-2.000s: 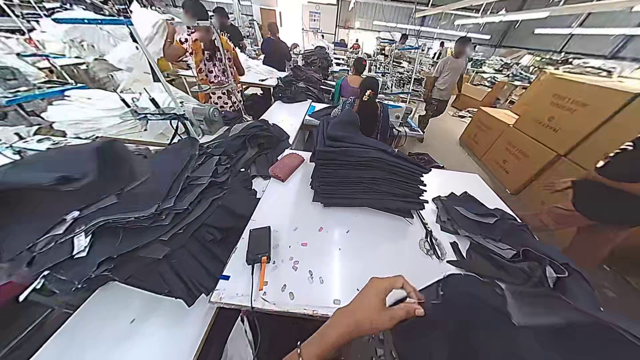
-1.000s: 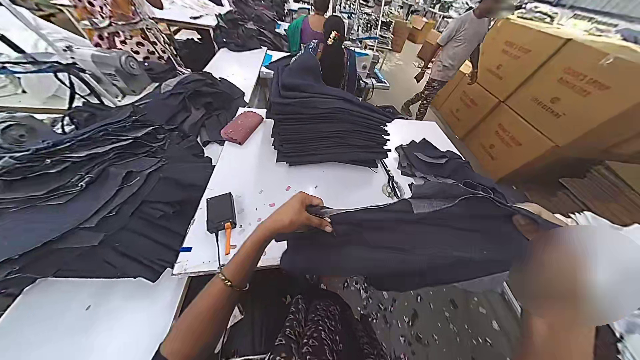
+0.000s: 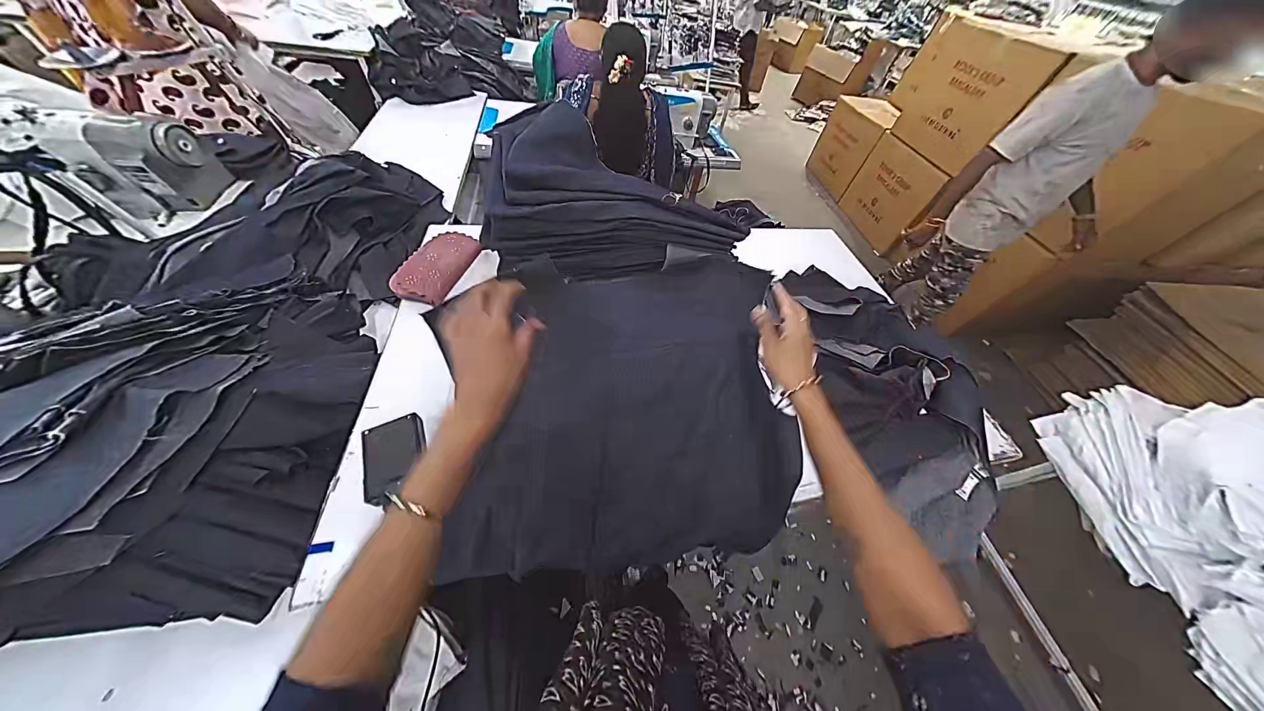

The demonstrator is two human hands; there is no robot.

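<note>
A dark denim-like fabric piece [image 3: 622, 405] lies spread between my hands, its near edge hanging past the front of the white table [image 3: 385, 395]. My left hand [image 3: 491, 341] is at its upper left edge, fingers blurred, so its hold is unclear. At the upper right edge, my right hand [image 3: 787, 341] pinches the fabric. Behind it rises a stack of folded dark fabric [image 3: 602, 217]. A pink case [image 3: 436, 269] rests left of the stack, and a black box-shaped device [image 3: 393, 456] lies beside my left forearm.
Dark fabric pieces are heaped at left [image 3: 178, 434] and right [image 3: 889, 385]. White cloth [image 3: 1165, 484] is piled at far right. A person in a grey shirt [image 3: 1057, 148] stands by cardboard boxes [image 3: 973, 84]. Scraps litter the floor [image 3: 790, 612]. Another person sits behind the stack.
The fabric piece, stretched off to the right one second ago, is now spread over the table in front of the stack. My right hand has come in to its right edge. The grey-shirted person is nearer.
</note>
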